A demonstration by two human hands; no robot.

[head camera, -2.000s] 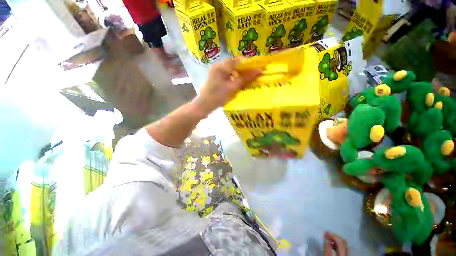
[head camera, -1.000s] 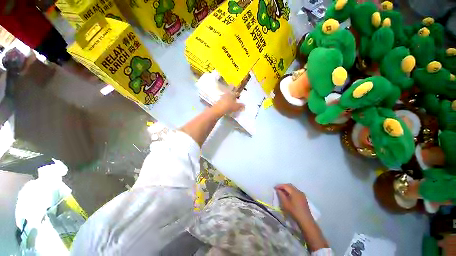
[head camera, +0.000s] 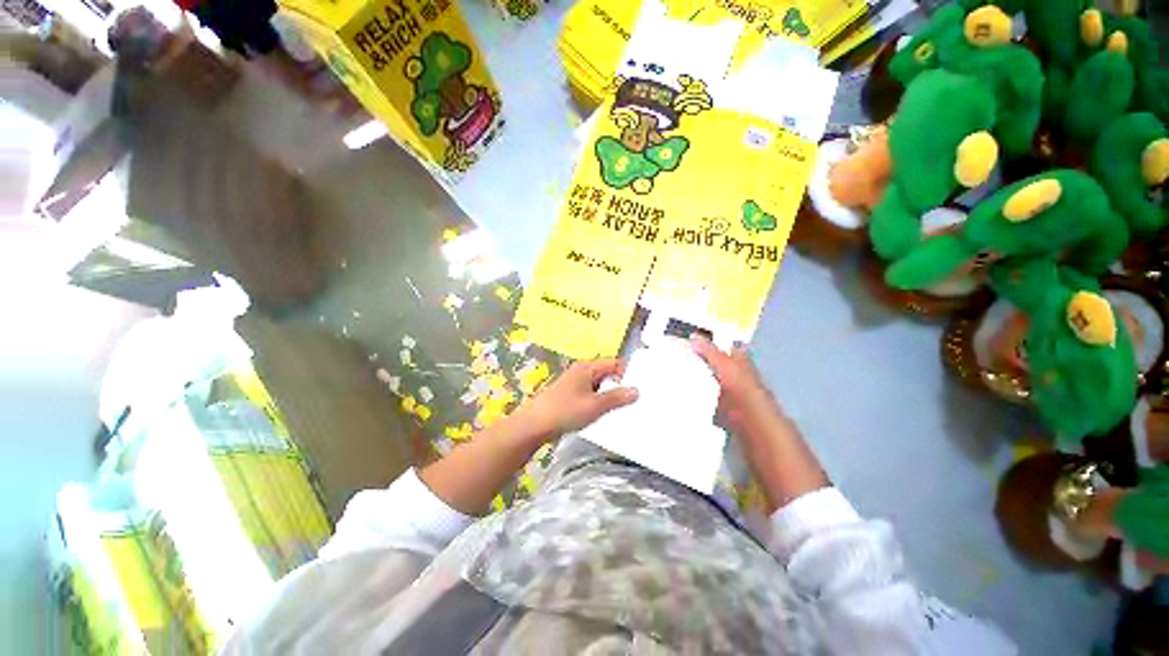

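A flat yellow box blank (head camera: 692,192) with plant cartoons and upside-down "RELAX & RICH" print lies in front of me, its white flaps at the far end. Its near end is a white panel (head camera: 660,408) close to my body. My left hand (head camera: 583,395) grips the left edge of this white part, thumb on top. My right hand (head camera: 733,382) holds its right edge, fingers near a dark slot. The fingers under the blank are hidden.
A closed yellow gable box (head camera: 417,77) stands at the upper left. More blanks (head camera: 587,54) lie beyond. Green plush plant toys (head camera: 955,141) crowd the right side. Paper scraps (head camera: 494,385) litter the floor at left. Wrapped yellow goods (head camera: 244,449) are at lower left.
The finished box was set down at left and let go. A flat blank has been pulled from the pile towards me, and both hands have come together on its near end.
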